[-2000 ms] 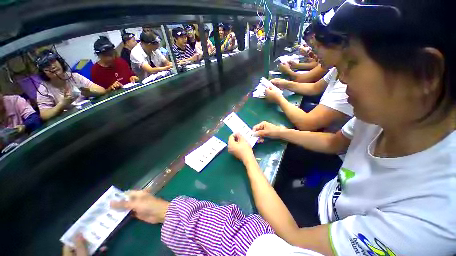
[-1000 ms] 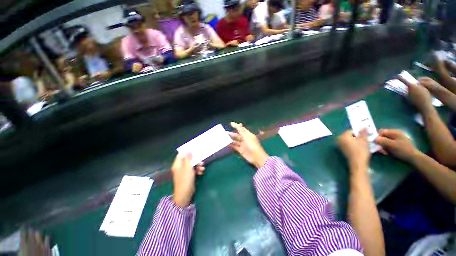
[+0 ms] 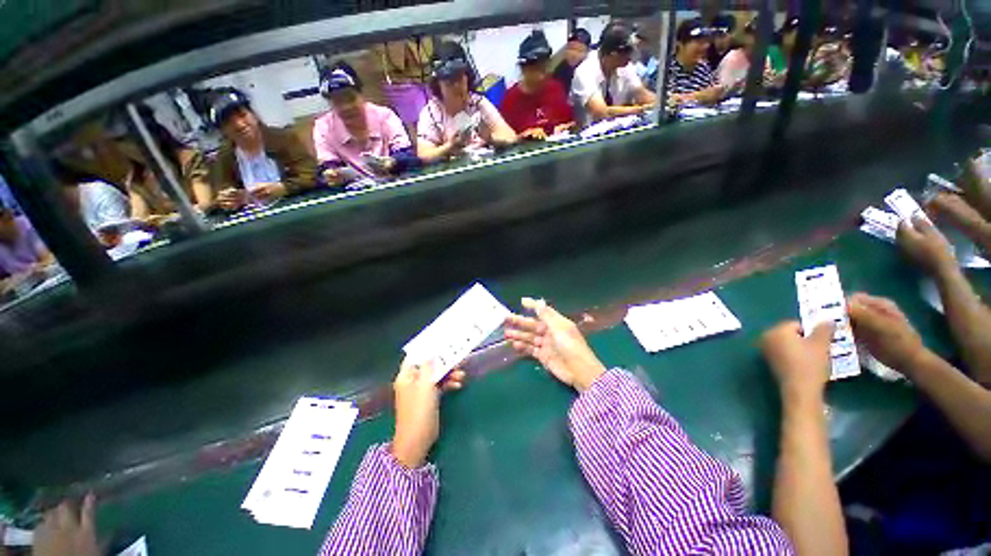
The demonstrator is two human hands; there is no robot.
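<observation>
A white printed sheet (image 3: 459, 330) with a row of short dark marks is held up in front of me, tilted up to the right. My left hand (image 3: 422, 400) grips its lower left end. My right hand (image 3: 552, 341) is beside its right end, palm turned up and fingers apart; light fingertip contact with the sheet cannot be ruled out. A slightly fanned pile of printed sheets (image 3: 302, 463) lies on the green worktop to the left. A second pile (image 3: 682, 320) lies sideways to the right of my right hand. Purple-and-white striped sleeves cover both my forearms.
At right, a neighbour's hands hold a printed strip (image 3: 828, 321); more hands and sheets are beyond. A blurred hand (image 3: 67, 534) is at the lower left edge. A worn reddish-brown edge (image 3: 695, 276) borders the dark channel. People in caps sit across it.
The view has shifted slightly, with things lower and further right in it. The held sheet now shows its printed marks, where its face looked blank one second ago. My hands keep nearly the same pose.
</observation>
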